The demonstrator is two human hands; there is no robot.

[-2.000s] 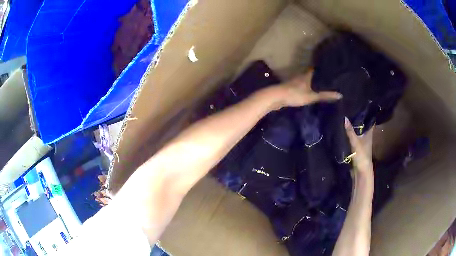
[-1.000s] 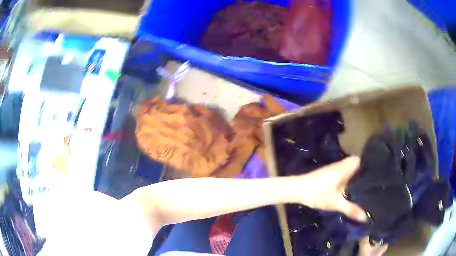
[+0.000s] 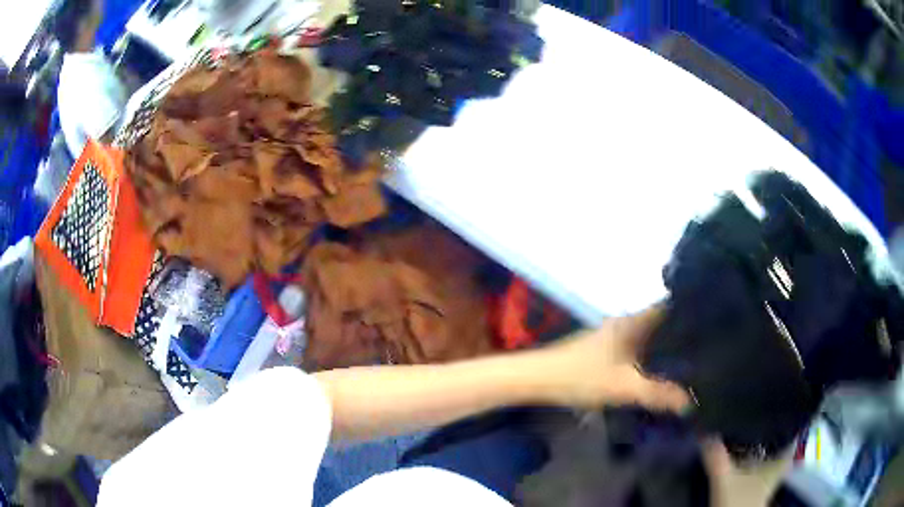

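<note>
A bundle of dark zipped pieces (image 3: 753,327) with pale zip lines is held at the right, over the white table (image 3: 585,149). My left hand (image 3: 634,366) reaches in from the left, its fingers and thumb gripping the bundle's left side. My right hand (image 3: 741,480) is blurred and partly hidden below the bundle, against its underside. Another heap of dark pieces (image 3: 416,74) lies at the far left end of the white table.
Brown fabric pieces (image 3: 248,178) are heaped to the left of and below the table. An orange-edged mesh item (image 3: 119,248), a blue item (image 3: 226,332) and a bright red item (image 3: 520,315) lie among them. Blue bins (image 3: 793,89) stand beyond the table.
The view has turned from the open cardboard carton to the white table. Both hands have lifted the dark bundle out of the carton and carried it over the table's right part.
</note>
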